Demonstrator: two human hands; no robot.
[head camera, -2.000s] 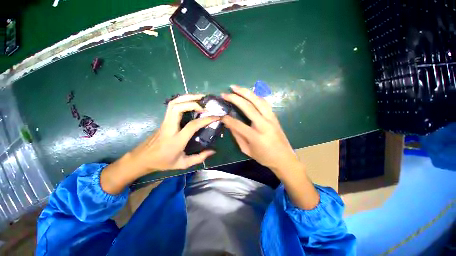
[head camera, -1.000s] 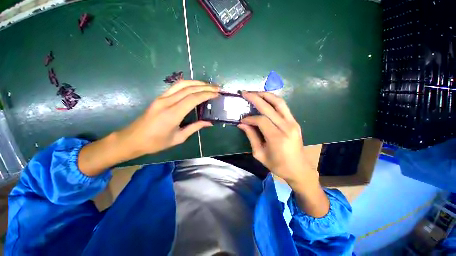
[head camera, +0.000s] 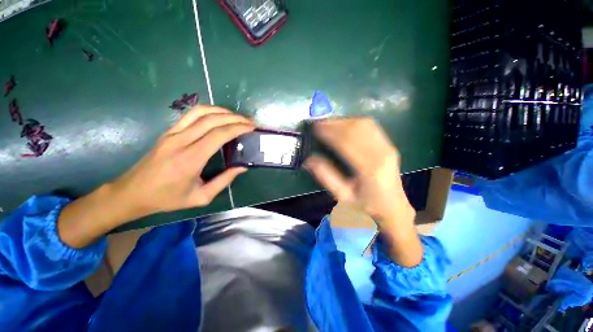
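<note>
A phone half-assembly (head camera: 276, 148), black with a silver-white area and a dark red edge, lies level over the bench near its front edge. My left hand (head camera: 185, 159) grips its left end between fingers and thumb. My right hand (head camera: 354, 162) is at its right end, blurred, with a thin dark piece (head camera: 333, 150) between fingers and thumb; its details cannot be told. A blue opening pick (head camera: 320, 104) lies on the bench just beyond my right hand. Another open phone (head camera: 258, 19) with a dark red rim lies farther back, cut off by the top edge.
Small dark red parts lie in loose piles (head camera: 36, 137) at the left, with a pile (head camera: 184, 101) beyond my left hand. A stack of black trays (head camera: 513, 91) stands at the right. A cardboard carton (head camera: 440, 194) is below the bench edge. Another person's blue sleeve (head camera: 540, 188) shows at the right.
The phone half-assembly has turned from tilted to lying lengthwise across the view. My right hand has shifted off its face, and a dark piece now shows in it. The view has swung right.
</note>
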